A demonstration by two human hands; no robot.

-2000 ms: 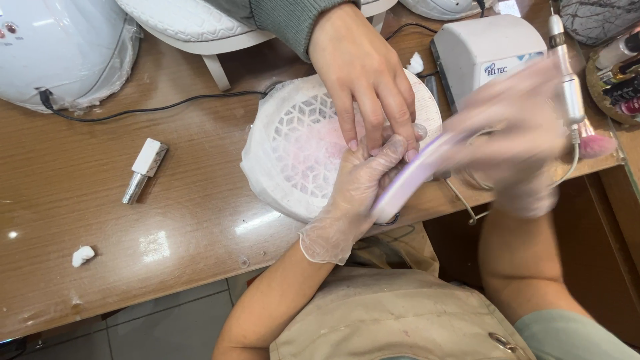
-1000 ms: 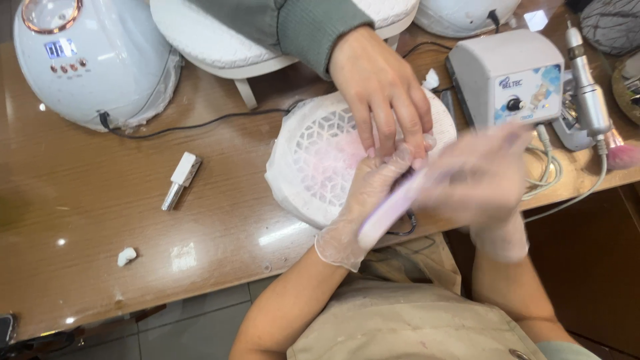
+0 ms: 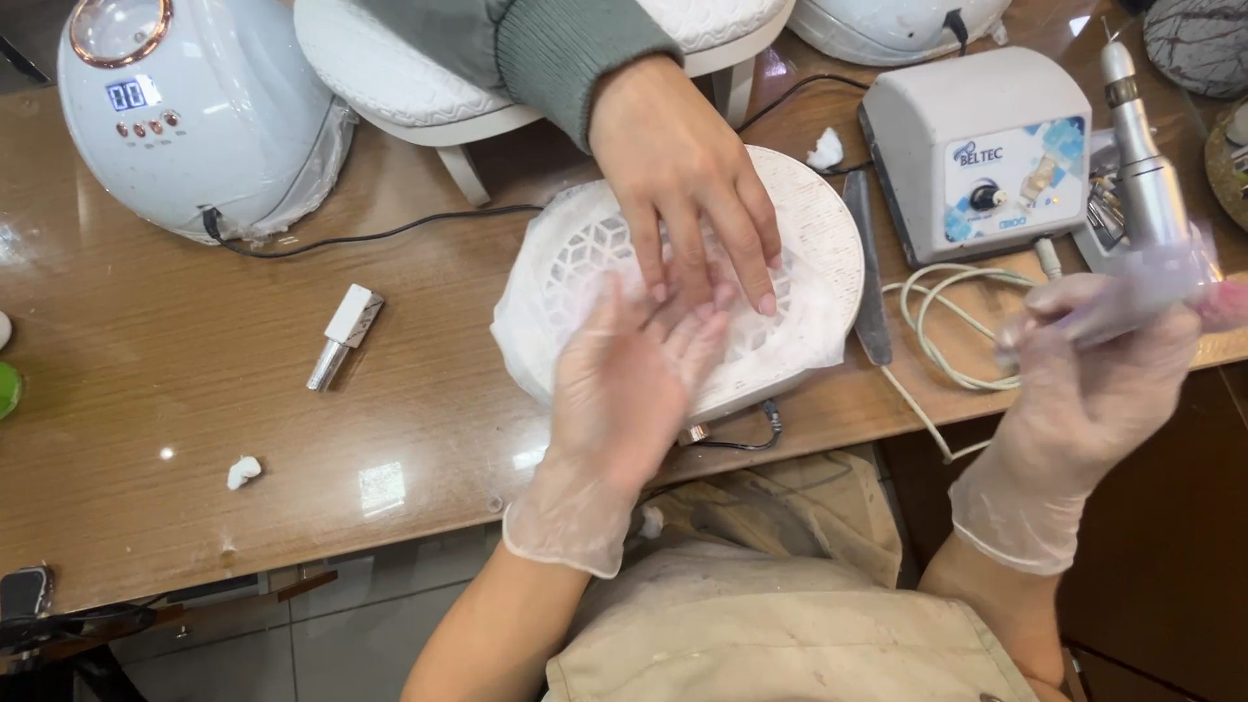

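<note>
Another person's hand [image 3: 687, 171], in a grey-green sleeve, rests palm down over a round white nail dust collector [image 3: 814, 210] with a patterned grille. Beneath its fingertips is my left hand [image 3: 624, 385] in a clear glove, palm turned up and fingers apart; motion blurs it, and whether it touches them I cannot tell. My gloved right hand [image 3: 1092, 380] is off to the right, below the nail drill handpiece [image 3: 1146, 156], with its fingers closed on a blurred pale purple nail file [image 3: 1141, 292]. A dark grey nail file [image 3: 867, 263] lies beside the collector.
The drill control box [image 3: 975, 146] stands at upper right, its coiled cable [image 3: 926, 331] near my right hand. A white nail lamp [image 3: 210, 127] and a padded armrest [image 3: 400, 73] are behind. A small white-capped bottle [image 3: 346, 336] and cotton bits [image 3: 244, 472] lie on the wooden table [image 3: 175, 390].
My right hand has moved right with the purple file, away from the other person's fingers. My left hand, earlier closed around a fingertip, has opened out beneath them.
</note>
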